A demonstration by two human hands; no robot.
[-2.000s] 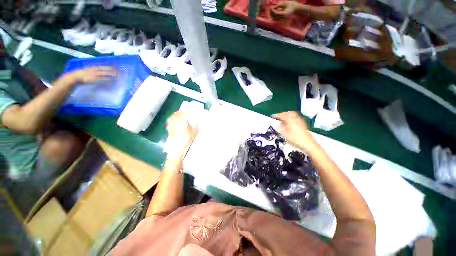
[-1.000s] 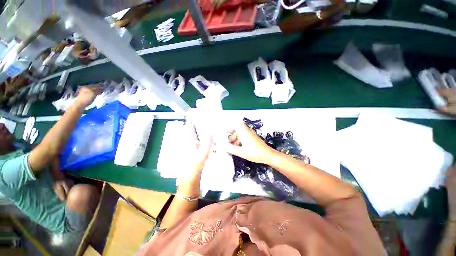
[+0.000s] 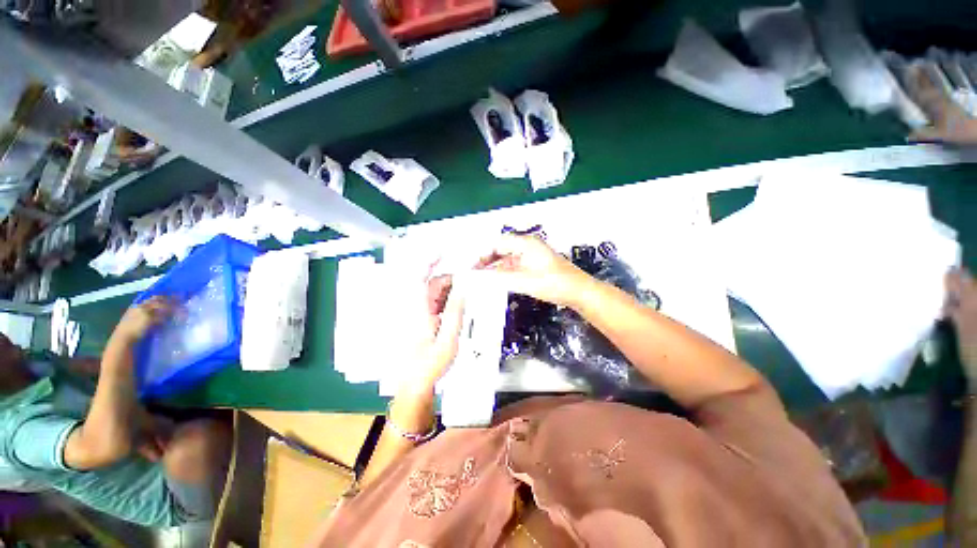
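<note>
A white foam sleeve stands out in front of my chest, over the white board. My left hand is closed around its left side. My right hand is at the sleeve's upper end, fingers bent and touching it. Glare hides whether these fingers hold a cable. A dark heap of small coiled black cables in a shiny bag lies under and beside my right forearm. Two foam-sleeved products with black cable showing lie side by side on the green belt, and another lies left of them.
A blue bin and a thick white stack are at left, beside a seated person's arm. Foam sheets lie at right. A pale post slants across the upper left. Another person's hand is at the far right.
My hands have come together at the foam sleeve, which now shows clearly between them. The view has turned, and the belt products appear further left. The neighbour's hand has moved down to the blue bin.
</note>
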